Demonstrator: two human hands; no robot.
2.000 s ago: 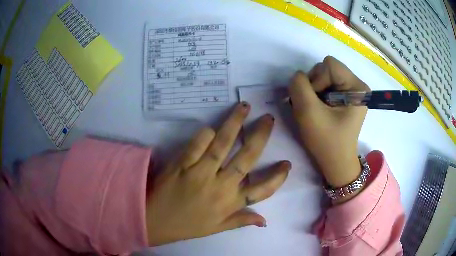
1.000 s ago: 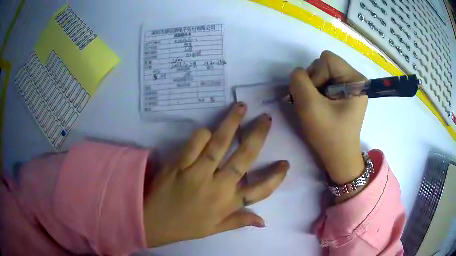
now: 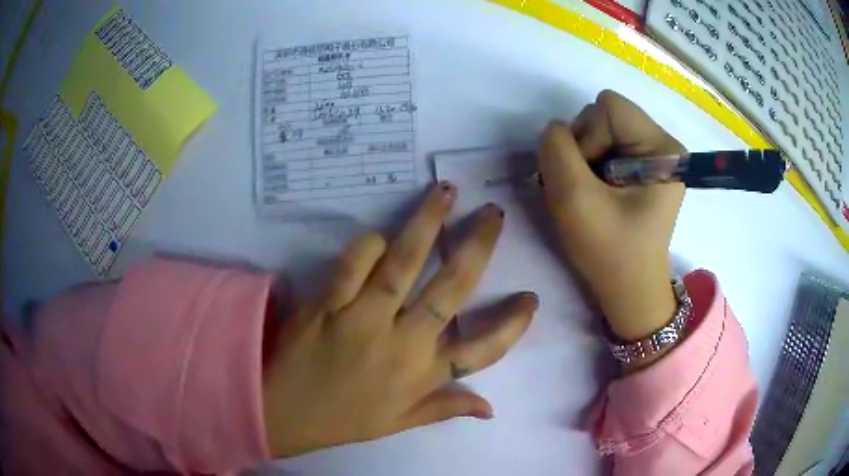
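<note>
A white slip [image 3: 475,169] lies on the bench in front of me, with a short faint mark near its top. My right hand [image 3: 610,204] holds a pen [image 3: 694,170] with a clear barrel and black end, its tip at the slip. My left hand [image 3: 400,344] lies flat with fingers spread, its fingertips on the slip's left side; it holds nothing. A printed label slip [image 3: 337,121] with handwriting lies just left of the white slip, beyond my left hand. The lower part of the white slip is hard to make out.
A yellow-backed sticker sheet [image 3: 112,139] lies at the left. Yellow tape [image 3: 596,51] and red tape cross the top right. Beyond them is a tray [image 3: 759,88] with rows of small parts. A ridged clear tray stack [image 3: 791,372] stands at the lower right edge.
The papers sit slightly farther left and higher in the view. The pen tip has shifted slightly on the slip, and a faint mark shows beside it. My left hand keeps its pose.
</note>
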